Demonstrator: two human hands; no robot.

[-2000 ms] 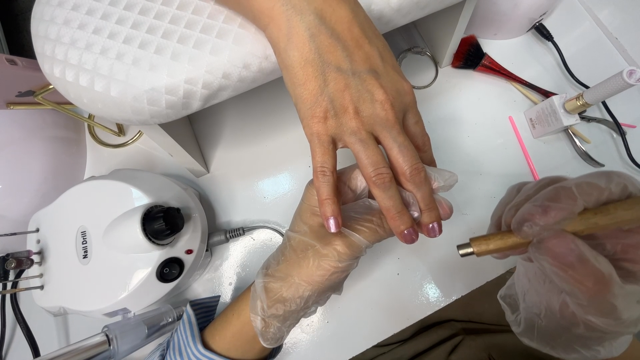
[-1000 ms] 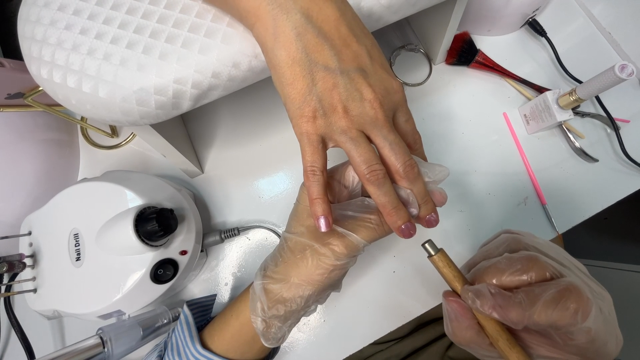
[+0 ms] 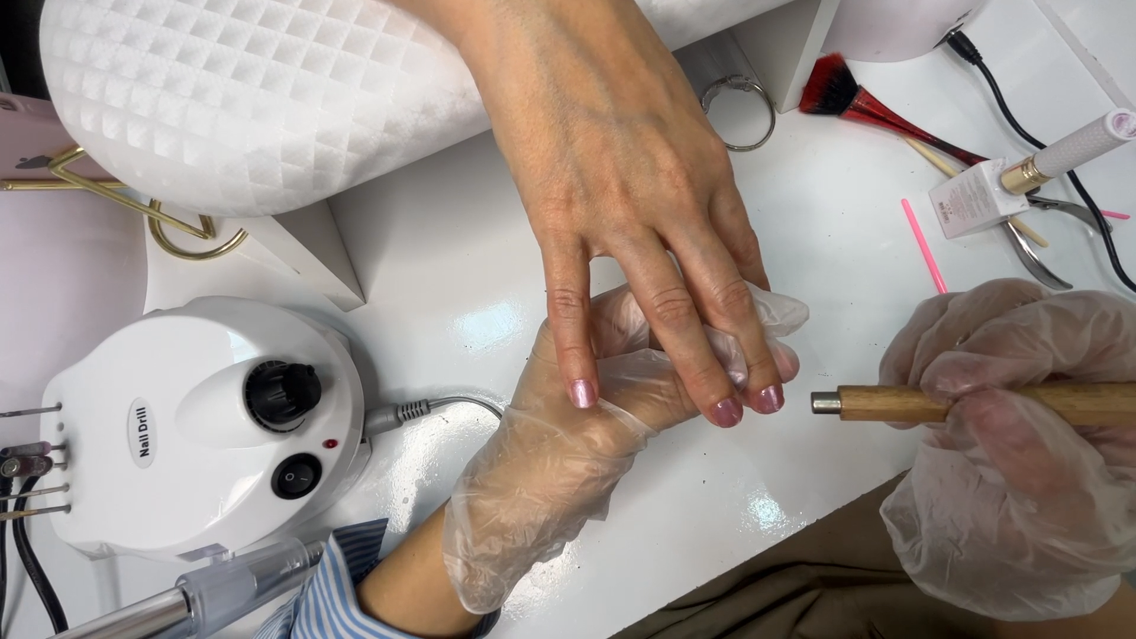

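Another person's bare hand point(image 3: 621, 169) reaches down from the top, palm down, its nails painted shiny pink. Under its fingers lies my left hand point(image 3: 568, 426), in a clear plastic glove with a striped sleeve behind it, holding that hand by its fingers. At the right, my right hand point(image 3: 1012, 390), gloved too, grips a wooden-handled tool point(image 3: 896, 404) whose short metal end points left toward the pink nails without touching them. Its other end is hidden by the glove.
A white nail drill unit point(image 3: 204, 426) stands at left, a metal-tubed handpiece point(image 3: 204, 590) below it. A quilted white armrest point(image 3: 257, 98) spans the top. A polish bottle point(image 3: 976, 200), red-handled brush point(image 3: 896, 120), metal nippers point(image 3: 1034, 253) and a pink stick point(image 3: 925, 244) lie upper right.
One second ago the wooden tool slanted up near the painted fingertips; now my right hand is farther right and higher, with the tool level. My left hand still holds the other person's fingers.
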